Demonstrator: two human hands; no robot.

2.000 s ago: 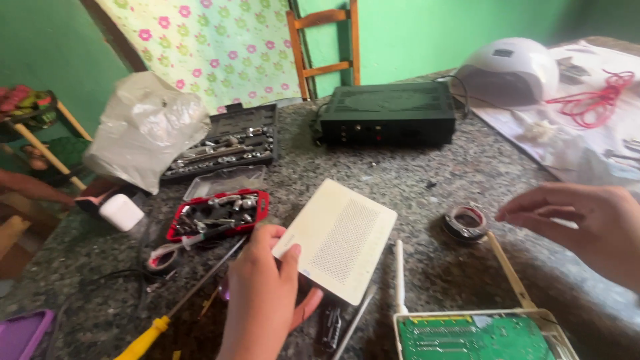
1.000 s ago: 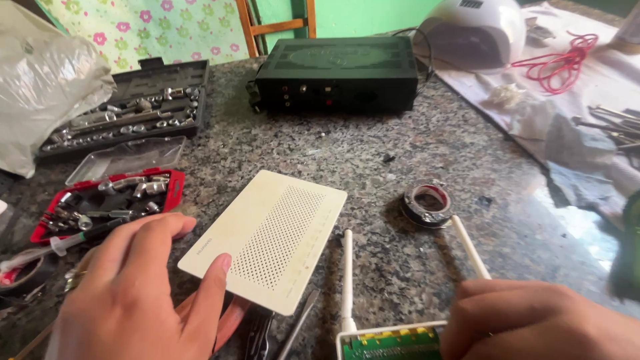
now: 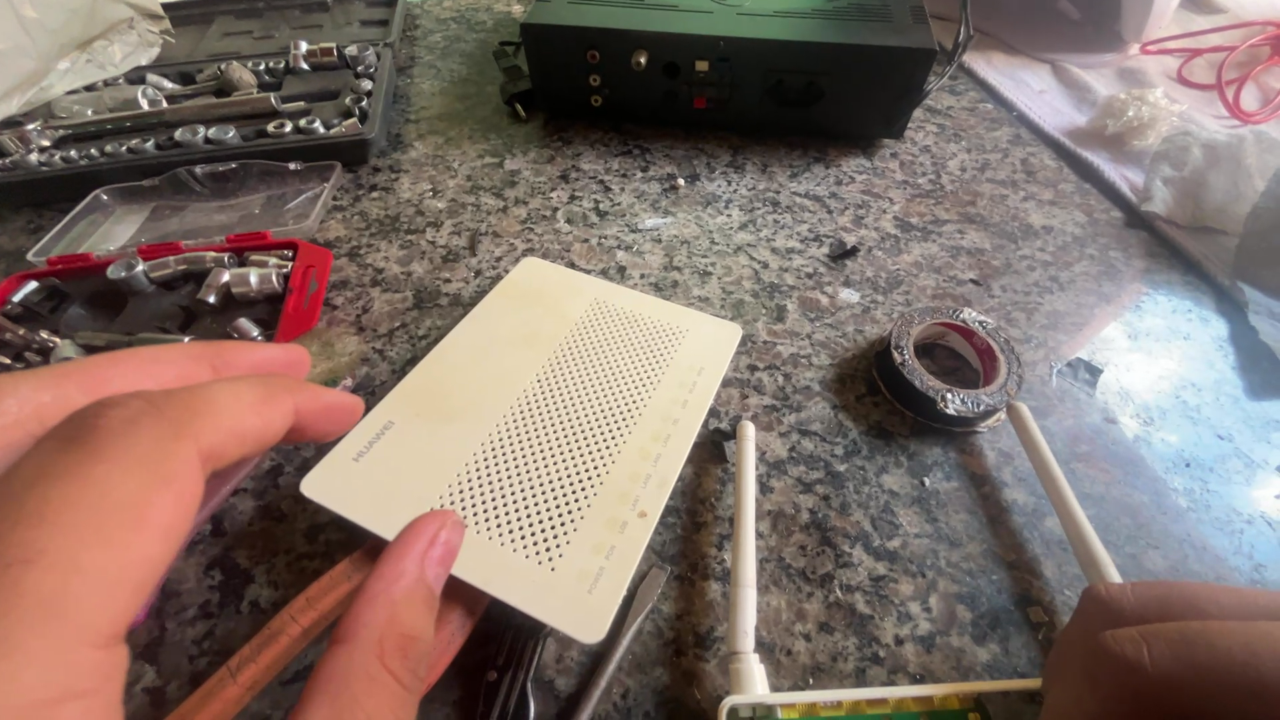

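Note:
A flat off-white perforated router cover (image 3: 565,430) is tilted above the granite surface. My left hand (image 3: 210,520) holds its lower left edge, thumb on top and fingers underneath; the index finger is raised off it. At the bottom right, an opened router with a white frame (image 3: 890,688) shows part of its green circuit board (image 3: 900,714). Its left antenna (image 3: 744,540) stands up, and the right antenna (image 3: 1065,490) leans toward a roll of black tape (image 3: 948,368). My right hand (image 3: 1170,650) is at that antenna's lower part, its fingertips hidden.
A black electronic device (image 3: 725,70) sits at the back. On the left are a black socket-set case (image 3: 375,120) and a red case of sockets (image 3: 310,290) with a clear lid. A metal shaft (image 3: 625,640) lies below the cover. Red cable (image 3: 1225,70) rests on cloth at right.
My right hand has moved from beside the tape roll down to the opened router. My left hand stays with the cover, its index finger now raised. The view has shifted closer.

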